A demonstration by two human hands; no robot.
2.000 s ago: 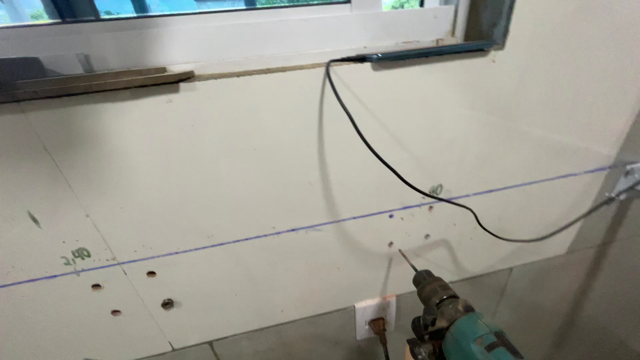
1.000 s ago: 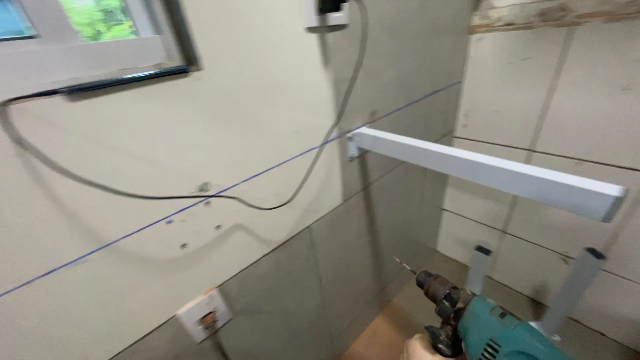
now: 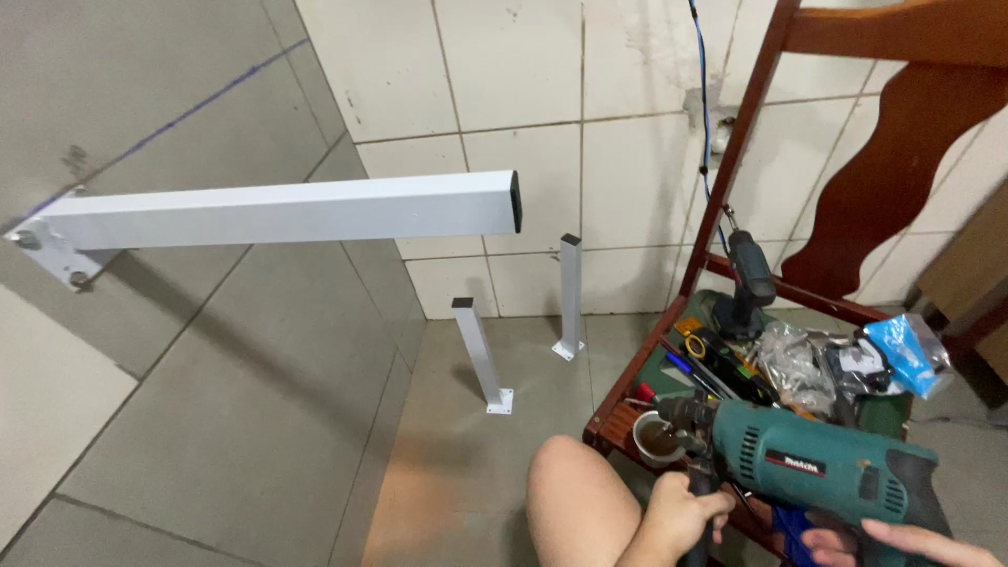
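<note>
A teal Makita hammer drill [image 3: 819, 457] lies across the lower right of the view, above a wooden chair's seat. My left hand [image 3: 683, 516] grips the black side handle [image 3: 703, 480] near its chuck. At the rear grip is my right hand [image 3: 882, 543], its index finger extended and the rest partly cut off by the frame's edge; how firmly it holds is unclear. The drill's front end is over a white cup [image 3: 657, 439] with brown contents. A white metal bracket arm [image 3: 299, 213] sticks out from the grey tiled wall, bolted through its plate [image 3: 67, 248].
Two similar white brackets [image 3: 482, 354] [image 3: 571, 295] stand upright on the floor by the tiled wall. The wooden chair [image 3: 835, 299] carries a cordless drill [image 3: 748, 276], plastic bags [image 3: 795, 366], a blue packet [image 3: 906, 354] and hand tools. A cable [image 3: 703, 118] hangs along the wall. My bare knee [image 3: 579, 496] is in front.
The view has swung right and down, away from the marked wall with its holes. The drill is now over the chair, and both my hands have come into view.
</note>
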